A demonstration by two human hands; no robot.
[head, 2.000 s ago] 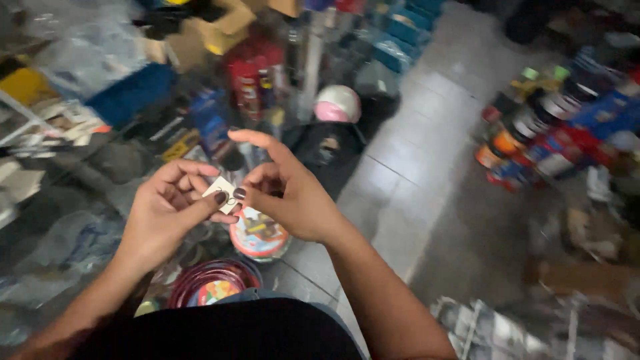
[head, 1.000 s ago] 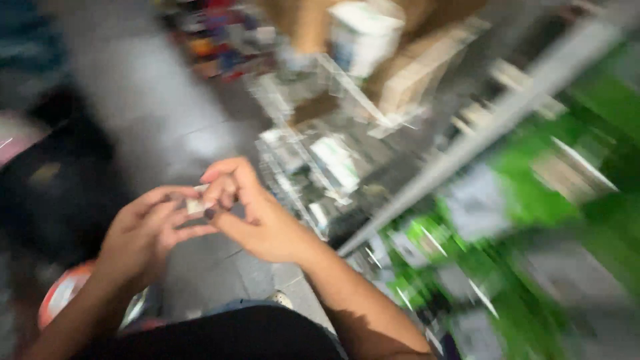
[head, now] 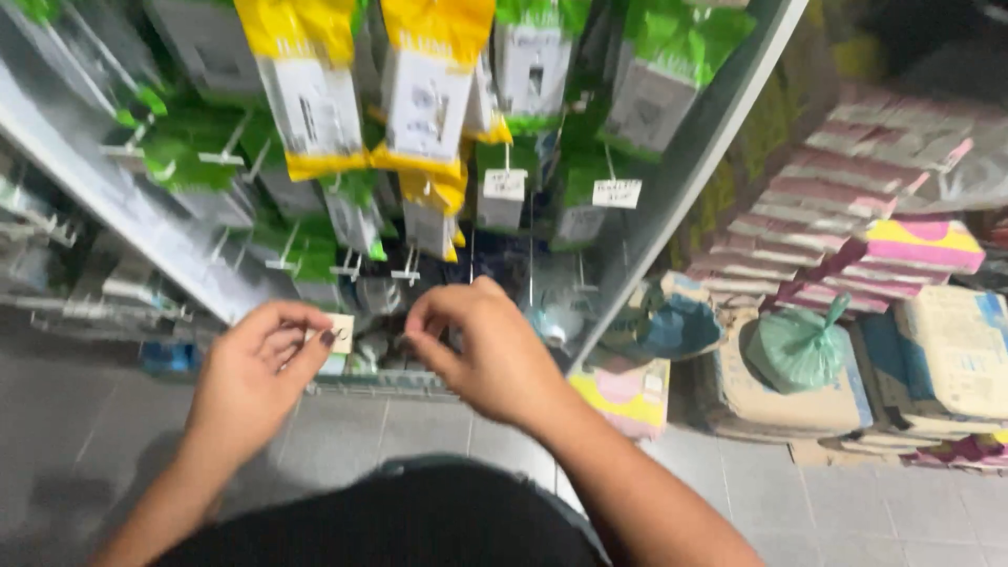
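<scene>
Between the thumb and fingers of my left hand (head: 264, 370) is a small cream-coloured card (head: 340, 334) with writing on it. My right hand (head: 480, 346) is to the right of the card and apart from it, its thumb and forefinger curled near each other; whether something thin is between them cannot be told. Beyond both hands, packets hang on hooks in a display rack: yellow-and-white packets (head: 429, 102) and green-and-white packets (head: 535, 67). Handwritten tags (head: 617, 193) hang at some hook ends.
A metal upright (head: 693, 189) bounds the rack on the right. Beyond it are stacked pink-and-white packages (head: 835, 189), large paper sacks (head: 787, 394) and a knotted green plastic bag (head: 802, 346). Grey floor tiles (head: 417, 425) lie below the rack.
The view has swung from cluttered goods and an aisle to the hanging rack. My hands, together on the small card before, are now apart, and the card is in my left hand.
</scene>
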